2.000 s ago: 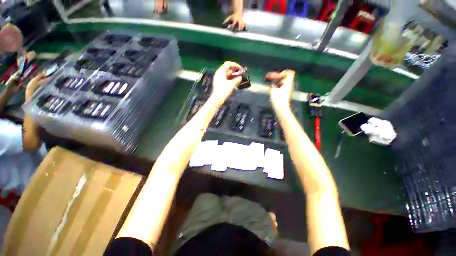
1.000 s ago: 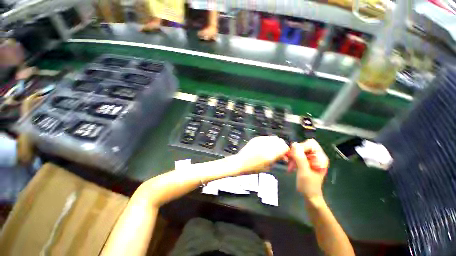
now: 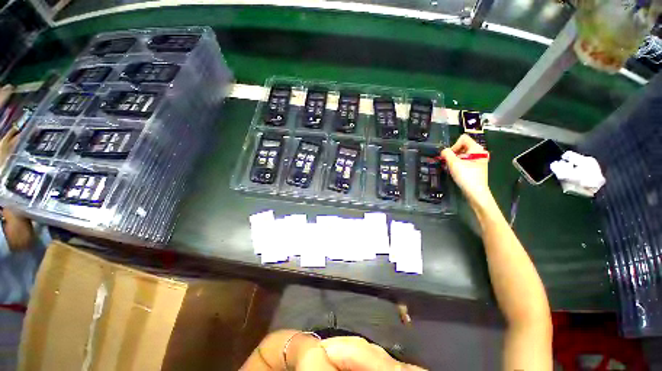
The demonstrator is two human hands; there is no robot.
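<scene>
My right hand (image 3: 468, 163) holds a thin red pen (image 3: 475, 156), its tip at the face-down phone (image 3: 431, 176) in the front right pocket of the clear blister tray (image 3: 239, 170). The tray holds two rows of black phones with their open backs up, all pockets filled. White batteries (image 3: 348, 238) lie loose in a row on the bench in front of the tray. My left hand (image 3: 341, 353) is low at the bottom edge, partly cut off, near a bracelet on the wrist; its fingers are not clear.
Stacked full trays (image 3: 174, 145) stand at left, with a brown carton (image 3: 109, 311) below. A spare phone (image 3: 472, 123) with a lit screen lies right of the tray. Further right are a smartphone (image 3: 537, 161), crumpled tissue (image 3: 578, 174), a thin dark tool (image 3: 515, 203) and dark stacked empty trays (image 3: 628, 188).
My hands have parted: the left dropped to the bottom edge, the right moved onto the tray's right end with the red pen. The front right phones are now uncovered.
</scene>
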